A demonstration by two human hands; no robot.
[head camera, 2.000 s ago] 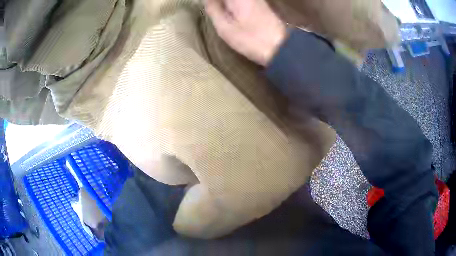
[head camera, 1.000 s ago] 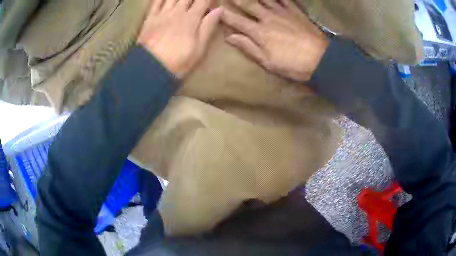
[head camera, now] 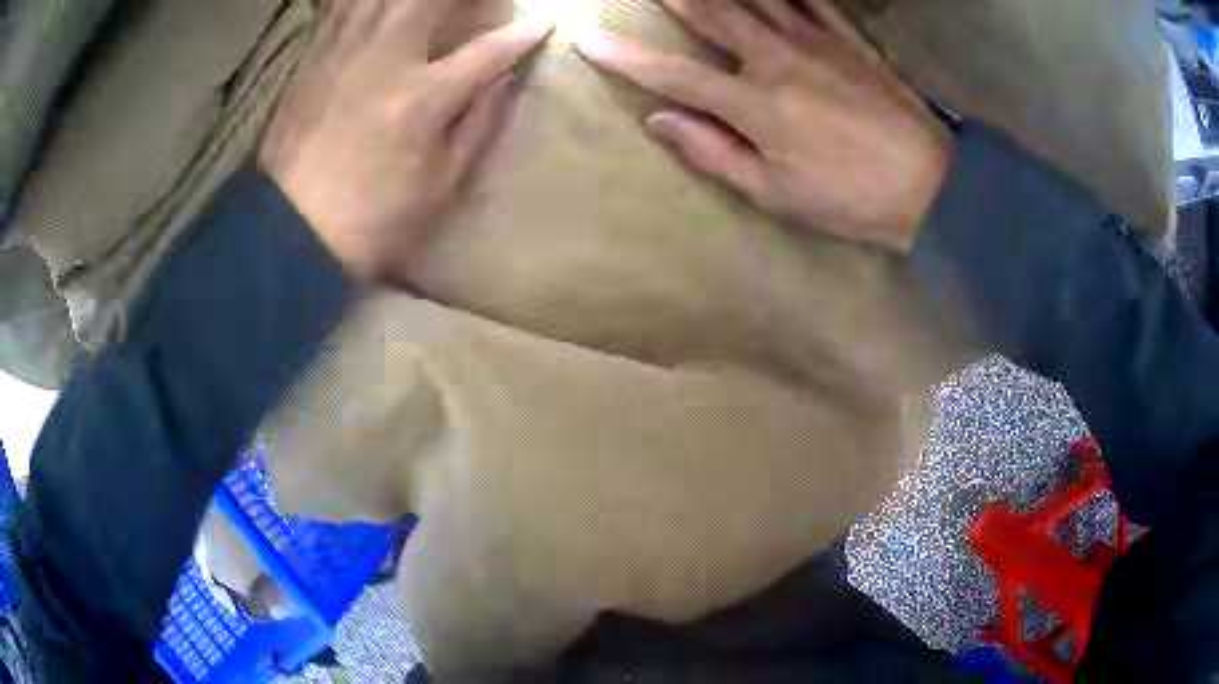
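A large tan-brown ribbed cloth (head camera: 575, 214) lies under both hands and hangs down over my lap, with a fold across its middle. My left hand (head camera: 401, 134) lies on the cloth at the upper left, fingers reaching past the top edge of the picture. My right hand (head camera: 802, 127) lies on the cloth at the upper right, fingers spread and pointing up and left. Both hands look flat on the cloth, not gripping it; some fingertips are cut off. A bright glare sits between the hands at the top. Any machine is out of view or hidden.
More bunched brown cloth (head camera: 147, 160) lies at the upper left. A blue lattice basket (head camera: 288, 588) with pale pieces stands at the lower left. A red openwork object (head camera: 1056, 568) is on the speckled floor (head camera: 936, 508) at the lower right. Grey-white equipment shows at the right edge.
My left hand has come into view since the first frame. Since the second, the hands have moved apart on the cloth, and more of the blue basket shows at the lower left.
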